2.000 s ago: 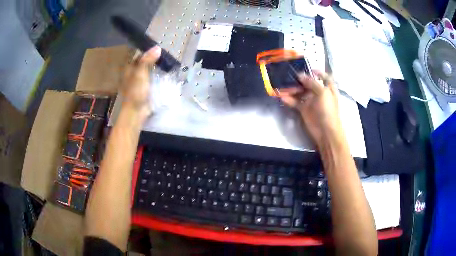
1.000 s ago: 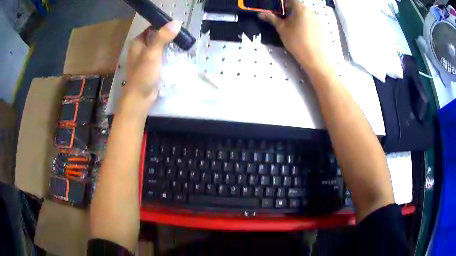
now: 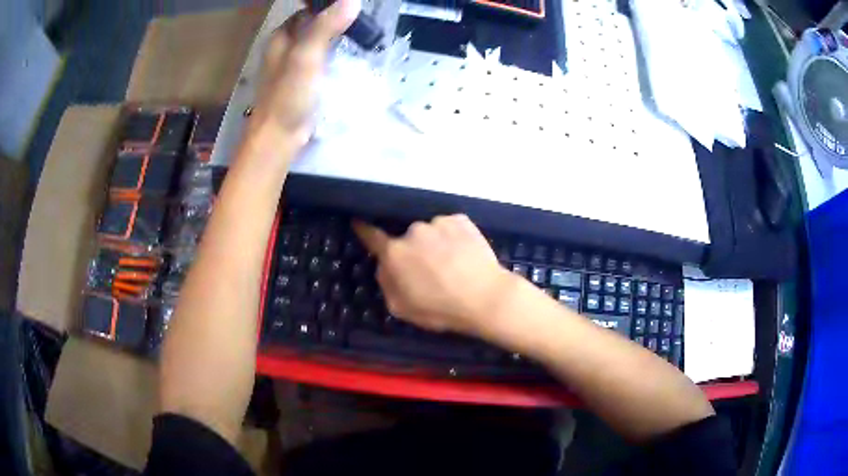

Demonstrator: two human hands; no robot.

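My left hand (image 3: 296,79) is at the upper left over the perforated plate (image 3: 521,112). It holds a black long body (image 3: 364,30) with a clear poly bag (image 3: 358,102) bunched beside and below it. My right hand (image 3: 437,270) is over the keyboard (image 3: 344,297), index finger extended to its upper left keys, and holds nothing. An orange-framed handheld unit (image 3: 513,7) lies on the black fixture (image 3: 521,45) at the top edge, partly cut off by the picture.
At left an open carton (image 3: 56,204) holds rows of bagged orange-edged units (image 3: 118,218). White papers or bags (image 3: 683,70) lie right of the plate. A mouse (image 3: 771,181), paper slip (image 3: 721,325), fan (image 3: 826,88) and blue bin (image 3: 823,344) are at right. The tray edge is red (image 3: 409,381).
My right hand has let go of the orange-framed unit, now lying on the fixture, and moved down to the keyboard. My left hand still holds the black body, now higher in view.
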